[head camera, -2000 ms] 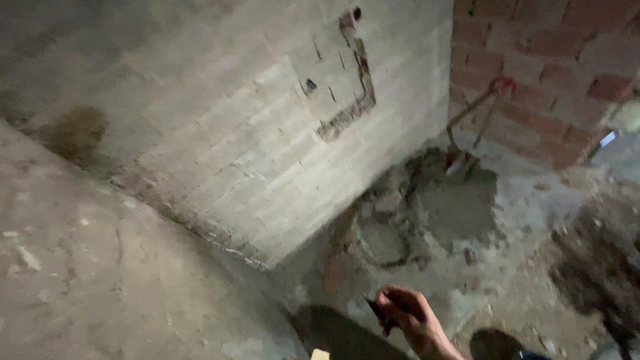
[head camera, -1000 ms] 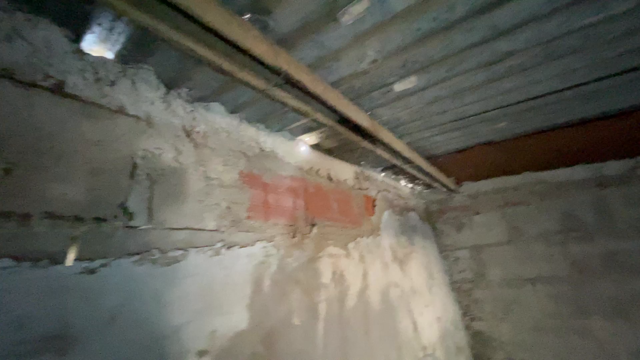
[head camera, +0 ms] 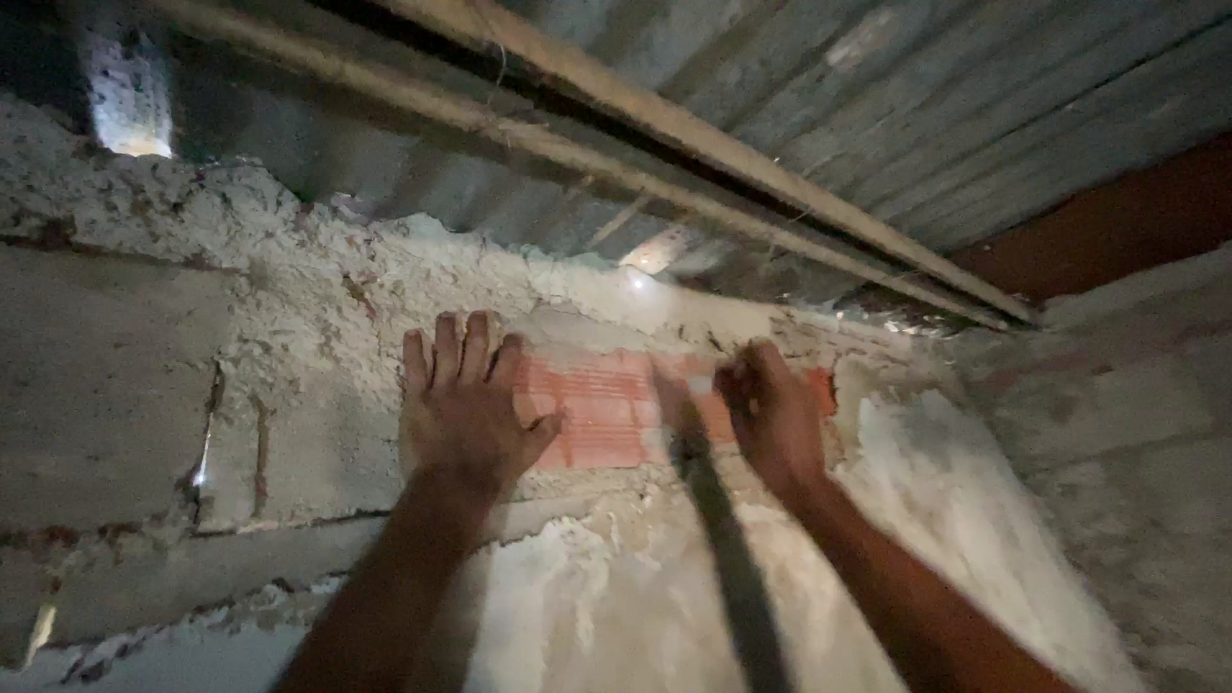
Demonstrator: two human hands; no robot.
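Note:
Both of my arms reach up to the top of a block wall under a metal roof. My left hand [head camera: 470, 414] lies flat with spread fingers against the mortar at the left end of a red hollow clay brick [head camera: 597, 409]. Nothing shows in it. Near the brick's right part is my right hand [head camera: 765, 404], its fingers curled; whether they hold anything small cannot be made out. A dark, blurred strip, perhaps a shadow, runs up the wall between my arms. Rough mortar [head camera: 385, 269] covers the wall's upper edge.
Wooden beams [head camera: 674, 106] run just above the wall beneath corrugated roofing sheets [head camera: 866, 106]. Light comes through a gap [head camera: 130, 96] at the upper left. Another block wall [head camera: 1145, 423] meets this one at the right, with a reddish-brown beam [head camera: 1116, 221] above it.
The view has swung from the floor up to the roof edge. Both hands, out of sight one second ago, are now up at the red brick.

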